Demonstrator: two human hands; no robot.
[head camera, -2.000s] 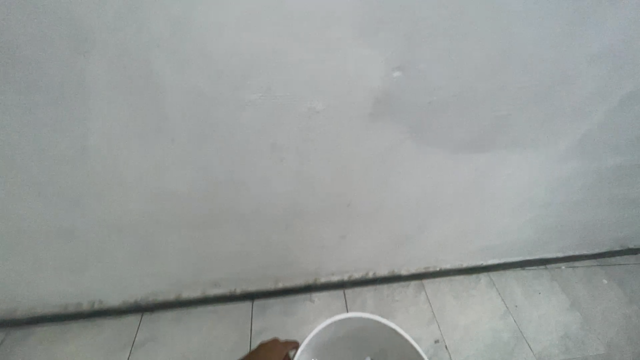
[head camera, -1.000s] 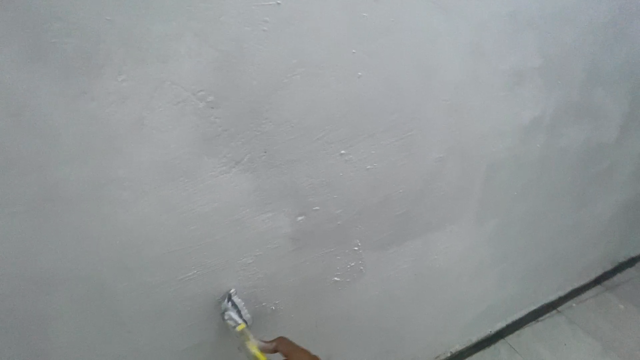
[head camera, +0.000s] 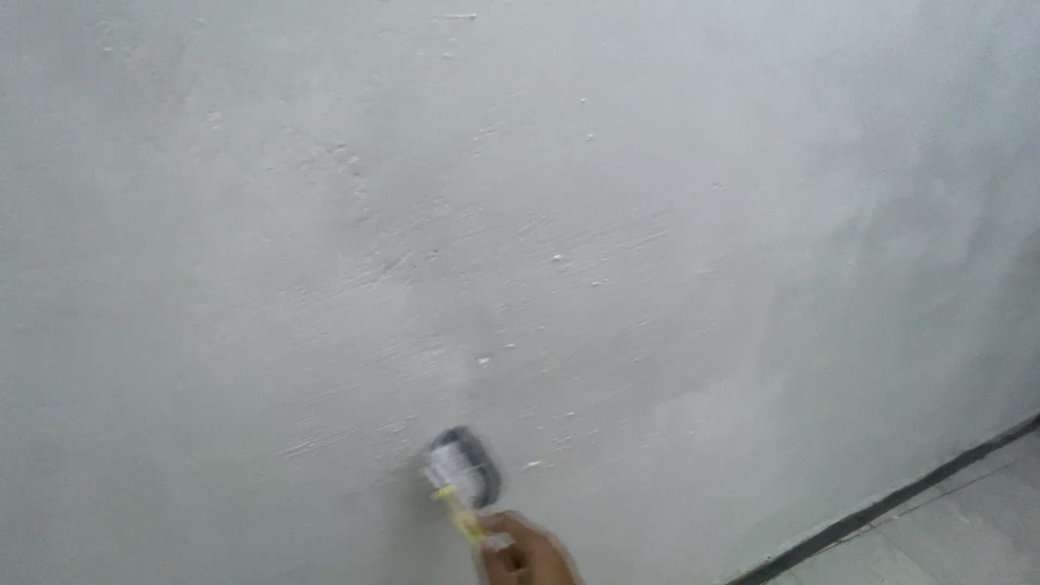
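Note:
My right hand (head camera: 528, 548) enters at the bottom, a little right of the middle, with its fingers closed round the yellow handle of a paintbrush (head camera: 463, 467). White paint coats part of the brush head; its dark bristles are blurred and lie against or close to the wall. Behind it, the pale grey wall (head camera: 569, 187) fills most of the view and shows small white lumps, scratches and streaks around the brush. My left hand is out of view.
Grey floor tiles (head camera: 951, 520) show at the lower right. A dark strip (head camera: 877, 508) runs slantwise along the foot of the wall.
The white bucket and the hand beside it have left the view. My right hand with the brush came into view, then moved right and slightly up along the wall. The view has shifted.

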